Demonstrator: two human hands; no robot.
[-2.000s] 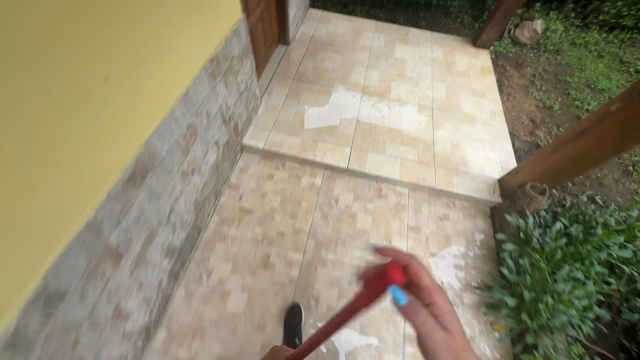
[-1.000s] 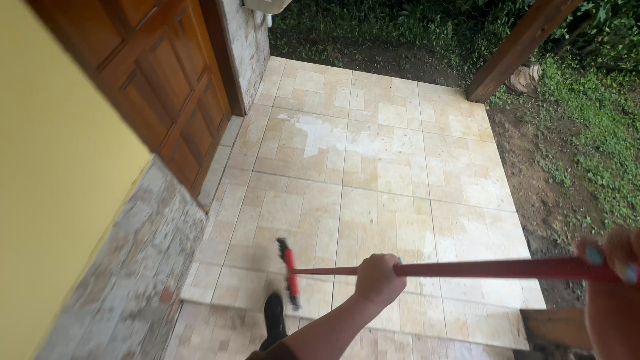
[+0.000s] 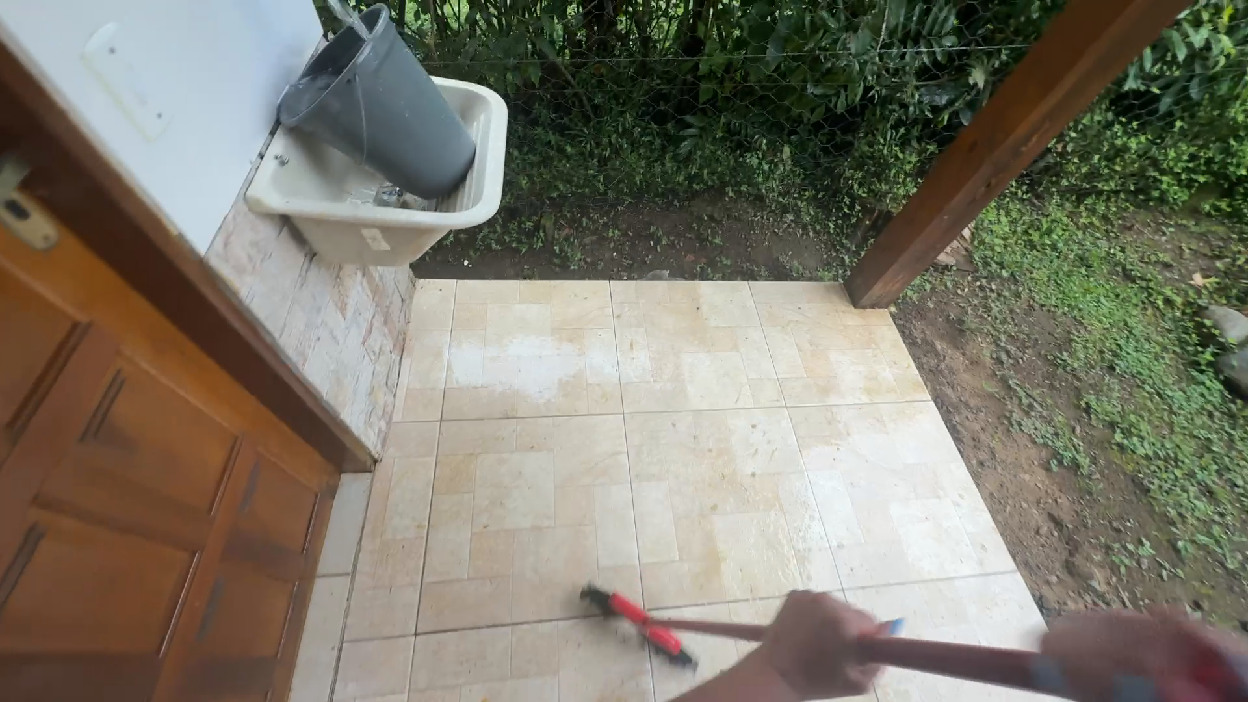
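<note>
A long red pole [image 3: 951,658] crosses the lower right, with a narrow red and black head [image 3: 639,626] low over or on the tiled floor [image 3: 585,507]. Whether the head is a squeegee or a brush cannot be told. My left hand [image 3: 824,643] grips the pole partway along, its blue-painted thumbnail showing. Farther up the pole, at the right edge, my right hand [image 3: 1131,653] is closed around it, blurred by motion. Pale wet-looking patches mark the tiles.
At left are a wooden panel door [image 3: 146,487] and a white utility sink [image 3: 487,146] holding a tilted grey bucket [image 3: 390,117]. A wooden post [image 3: 994,166] stands at the floor's far right corner. Soil and grass [image 3: 1092,390] border the tiles; wire mesh and shrubs lie behind.
The view has moved forward over the upper tiled level, bringing the sink and bucket into sight. Both hands are still on the pole, as one second ago.
</note>
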